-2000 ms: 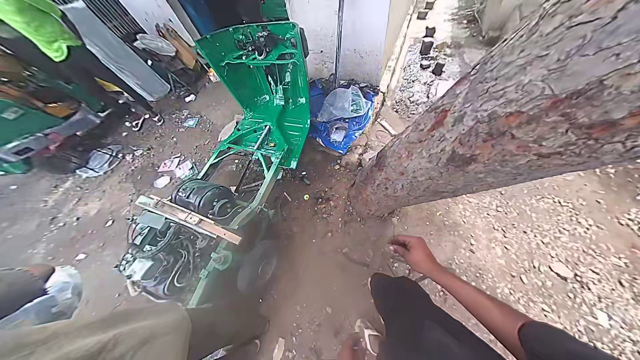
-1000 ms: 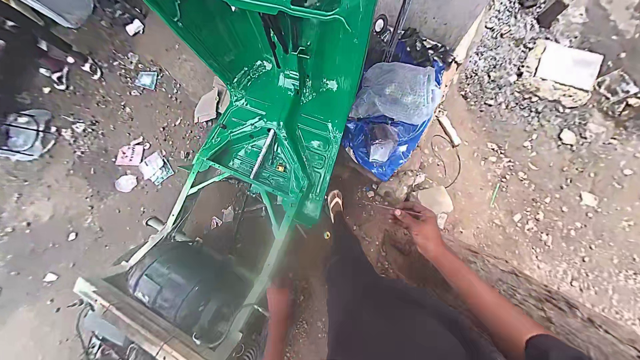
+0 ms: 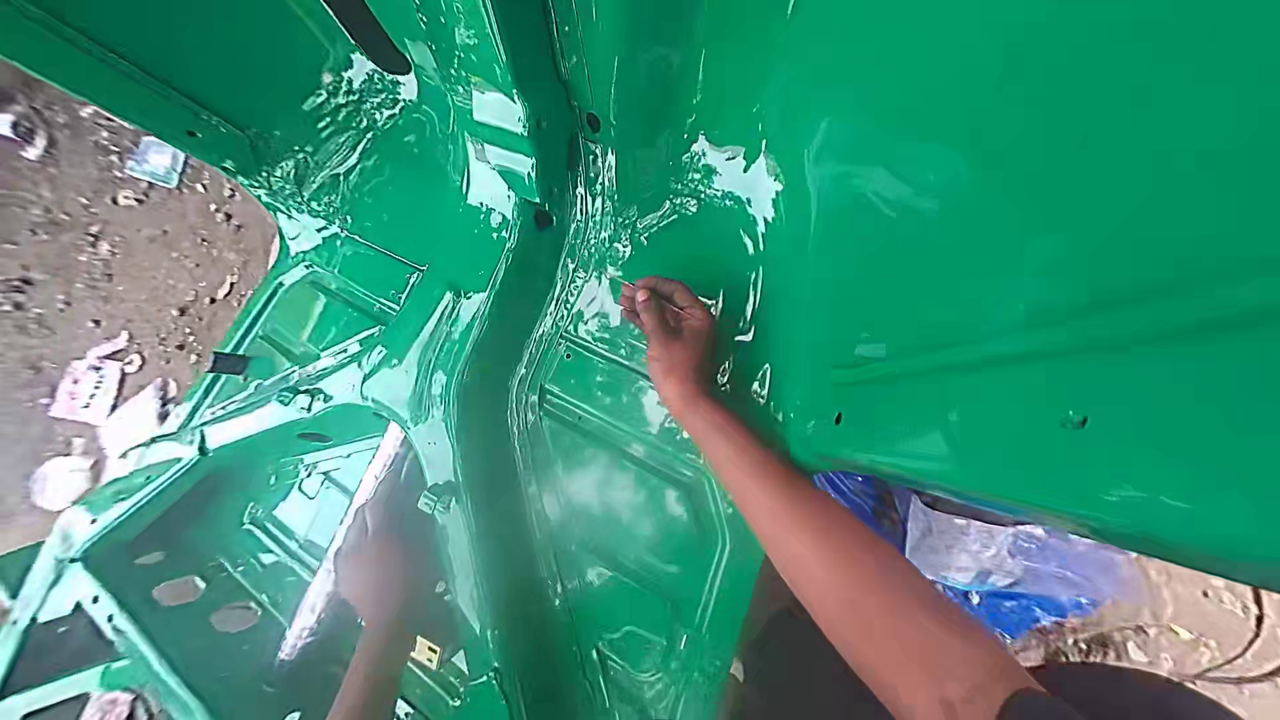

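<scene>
The glossy green metal vehicle body (image 3: 950, 250) fills most of the view, with a curved channel (image 3: 490, 400) running down its middle. My right hand (image 3: 675, 330) is pinched on a thin wire-like piece (image 3: 622, 283), whose tip lies close to the seam right of that channel. Lower left, my left hand (image 3: 385, 565) is blurred, beside a pale bar (image 3: 345, 540) over the green frame; whether it touches or grips the bar I cannot tell. A small yellow label (image 3: 426, 652) is on the green metal below it.
Green frame tubes (image 3: 130, 610) cross at the lower left. Dirt ground with paper scraps (image 3: 88, 390) and a crumpled light scrap (image 3: 62, 482) lies beyond the left edge. Blue and clear plastic sheeting (image 3: 1010, 580) lies under the body's lower right edge, near my legs.
The view has moved in close over the green body, which stood farther off before. My right hand, earlier above the dirt ground, is now over the body's inner panel. My left hand has come over the frame.
</scene>
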